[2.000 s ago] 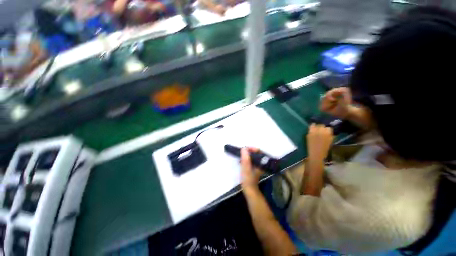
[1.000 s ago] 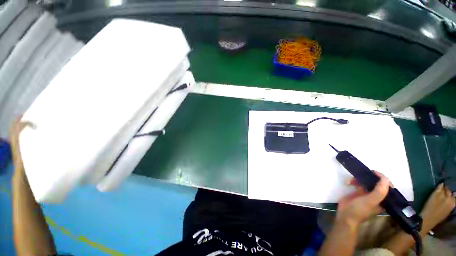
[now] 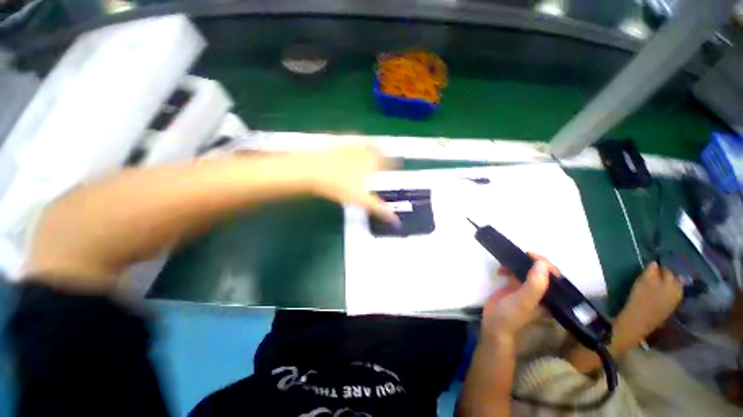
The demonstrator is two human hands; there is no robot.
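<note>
The black electronic unit point(image 3: 414, 217) lies flat on the white sheet point(image 3: 472, 277), its small pale label facing up. The plug end of its cable shows behind it. My left hand point(image 3: 358, 181) is blurred and reaches over the unit's left side, with a finger at its face; whether it grips the unit cannot be told. My right hand point(image 3: 521, 300) holds the black electric screwdriver point(image 3: 558, 295) above the sheet's right part, its thin tip pointing up and left, apart from the unit.
White foam trays point(image 3: 106, 89) stand at the left, partly behind my left arm. A blue bin with orange contents point(image 3: 407, 104) and a round dish point(image 3: 304, 60) sit beyond the pale rail. A neighbour's hand point(image 3: 654, 295) and another black unit point(image 3: 624, 163) are at the right.
My left hand has moved from the foam trays at the left across to the black unit. The view has shifted. My right hand still holds the screwdriver.
</note>
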